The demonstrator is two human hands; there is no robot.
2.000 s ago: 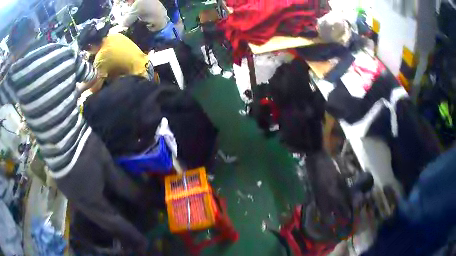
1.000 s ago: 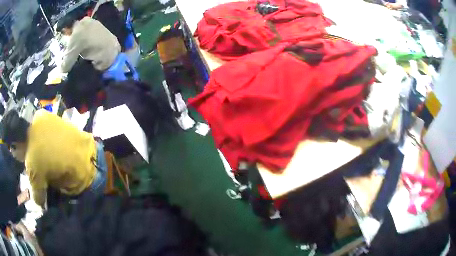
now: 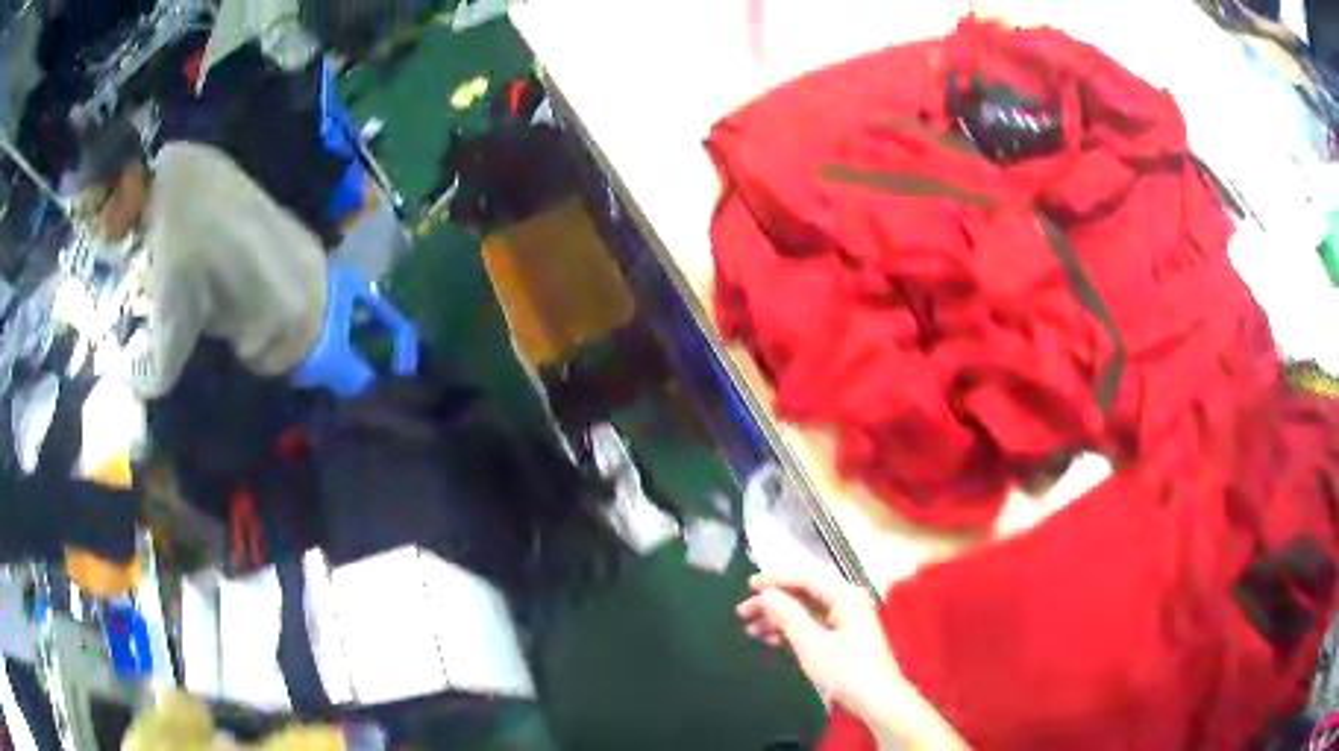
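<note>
My left hand (image 3: pixel 825 634) is bare, low in the middle of the view beside the near left edge of a table. Its fingers are slightly curled and apart, with nothing seen in them. A large red garment (image 3: pixel 940 279) with dark trim lies crumpled on the pale table (image 3: pixel 632 88). More bright red cloth (image 3: pixel 1057 616) lies nearer, just right of my left hand; its lower part is cut off by the picture's edge. My right hand is out of the picture.
A person in a light top (image 3: pixel 235 264) sits on a blue stool (image 3: pixel 353 335) at the left. Dark cloth (image 3: pixel 426 470) and white panels (image 3: pixel 404 624) lie below. A brown-orange box (image 3: pixel 558 279) stands by the table on the green floor (image 3: pixel 632 660).
The view has moved forward to the red garments, which now fill the right side. My left hand has come into view. The orange crate and the striped-top person have left the view.
</note>
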